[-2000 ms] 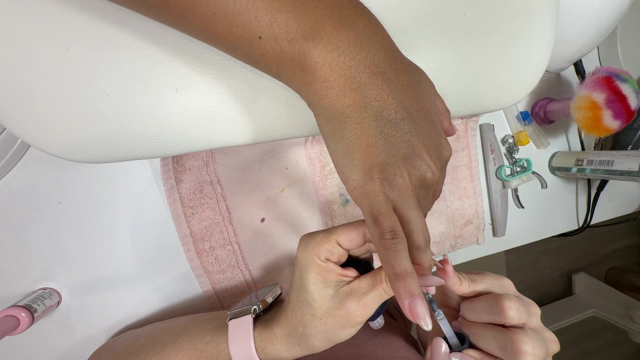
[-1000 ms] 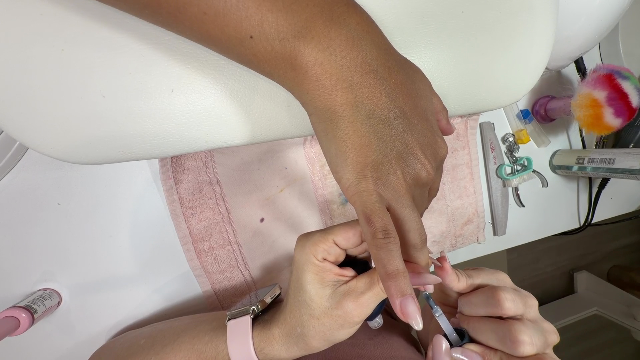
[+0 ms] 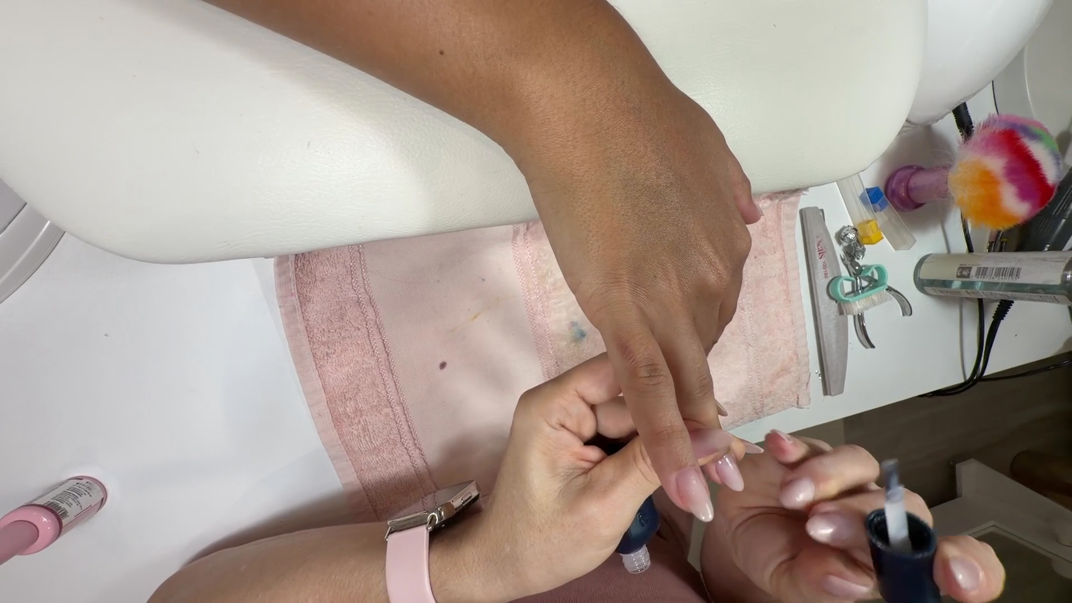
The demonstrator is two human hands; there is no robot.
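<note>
Another person's hand (image 3: pixel 645 209) reaches down from the top over a white cushion, its long nails pale pink and glossy. My left hand (image 3: pixel 578 477), with a pink-banded watch (image 3: pixel 414 536) on the wrist, grips a finger of that hand between thumb and fingers. A dark blue nail polish bottle (image 3: pixel 640 536) with a clear threaded neck is held in the same palm, partly hidden. My right hand (image 3: pixel 837 519) holds the dark cap (image 3: pixel 903 553) of a polish brush (image 3: pixel 893 502), bristles pointing up, apart from the nails.
A pink towel (image 3: pixel 444 352) lies under the hands, beside the white cushion (image 3: pixel 335 167). To the right are a nail file (image 3: pixel 825 310), metal nippers (image 3: pixel 863 322), a small teal-handled brush (image 3: pixel 858 286), a fluffy multicoloured brush (image 3: pixel 1005 172) and a bottle (image 3: pixel 992 276). A pink bottle (image 3: pixel 71 507) lies lower left.
My right hand has drawn back from the other person's nails and turned, and the brush now points upward. My left hand still holds the finger and the bottle.
</note>
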